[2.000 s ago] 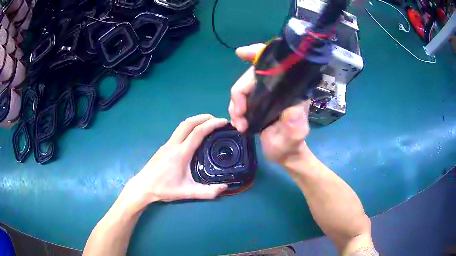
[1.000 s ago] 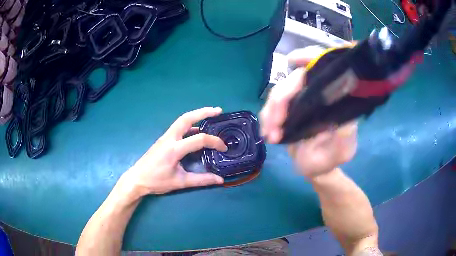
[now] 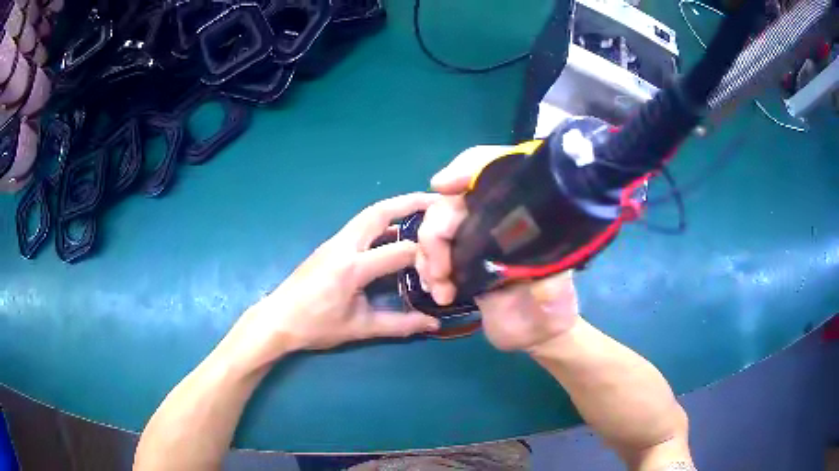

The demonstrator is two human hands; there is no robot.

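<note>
The camera housing with its black front cover (image 3: 416, 292) lies on the mat in front of me, mostly hidden behind my right hand and the tool. A reddish-brown edge (image 3: 454, 332) shows under it. My left hand (image 3: 345, 276) holds the housing from the left, thumb at the near side and fingers at the far side and over the cover. My right hand (image 3: 534, 308) grips the thick black electric screwdriver (image 3: 529, 216), which is tilted over the housing. The screwdriver's tip is hidden.
The green mat (image 3: 304, 405) has a curved near edge. Black front covers (image 3: 235, 41) are heaped at the far left, beside pinkish stacked housings (image 3: 14, 78). The screw feeder (image 3: 612, 64) stands at the far right, with a black cord (image 3: 460, 69) to its left.
The screwdriver first swung right, clear of the housing, and is now back left over it. My left fingers have shifted from the cover's far edge onto its left part.
</note>
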